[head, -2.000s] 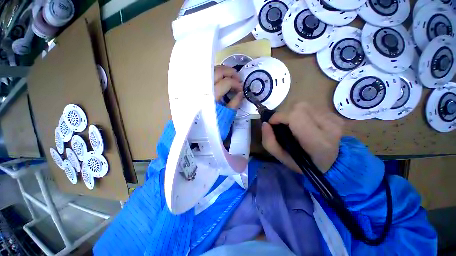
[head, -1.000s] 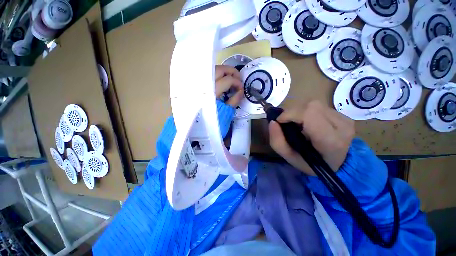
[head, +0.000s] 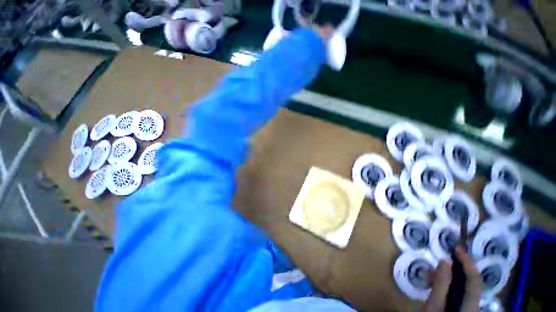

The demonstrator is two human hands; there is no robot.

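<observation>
My left arm reaches over the green conveyor. My left hand [head: 326, 31], small, blurred and partly hidden by its blue sleeve, is at a white headphone [head: 337, 50] and appears to grip it; the headphone's top is cut off by the frame edge. My right hand [head: 456, 285], low at the right, holds the black soldering iron [head: 456, 277] upright over the white speaker plates [head: 431, 178]. The cream square holding fixture [head: 328, 207] lies on the cardboard with its round recess empty.
Perforated white discs [head: 124, 178] lie on the cardboard [head: 268, 146] at the left. More headphones [head: 200, 36] are on the green conveyor [head: 402, 73] beyond the bench. A blue bin [head: 536, 274] stands at the right edge.
The view has shifted. The headphone and the speaker plate at the fixture are gone from it. My left hand has moved far forward to the conveyor; my right hand is over the plates with the iron.
</observation>
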